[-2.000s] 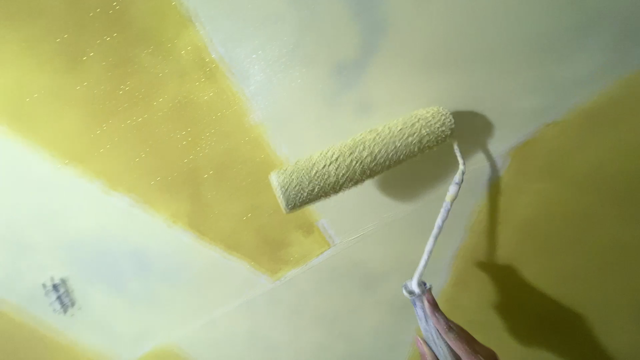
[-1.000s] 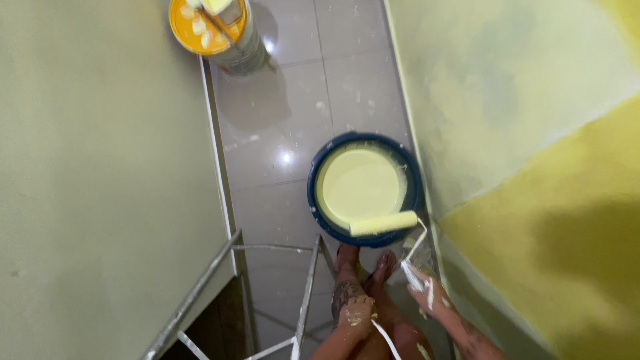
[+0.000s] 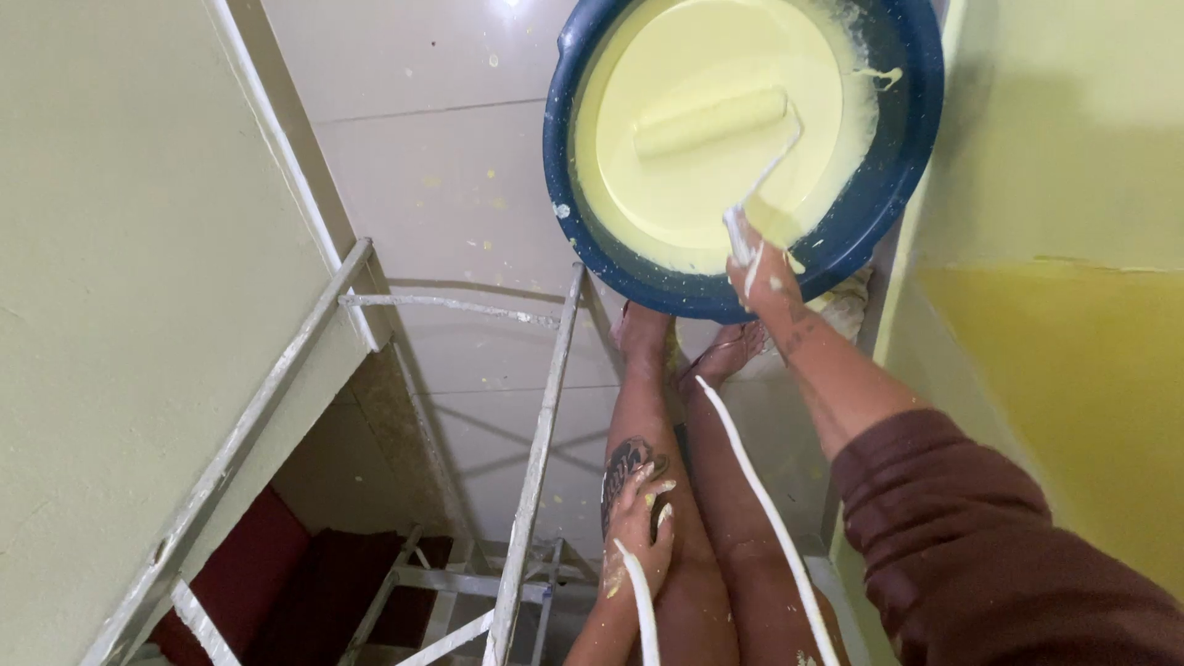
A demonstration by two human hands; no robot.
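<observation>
My right hand [image 3: 766, 277] grips the handle of a paint roller [image 3: 710, 120], whose sleeve lies in pale yellow paint [image 3: 684, 199]. The paint fills the bottom of a round blue plastic basin [image 3: 902, 176] on the floor, just beyond my feet. Resting on my leg, with fingers spread and paint-spotted, my left hand [image 3: 640, 527] holds nothing. White drawstrings hang in front of my legs, one of them across the left wrist.
To the left stands a paint-spattered metal ladder frame [image 3: 546, 435]. The painted wall [image 3: 1064, 370] rises close on the right, another wall [image 3: 139, 231] on the left. A cloth [image 3: 844, 310] lies by the basin. Paint drops dot the tiled floor [image 3: 444, 203].
The roller has gone from the wall, to the basin's near rim, and now into the paint. The view has swung down from the wall to the floor and is now closer to the basin.
</observation>
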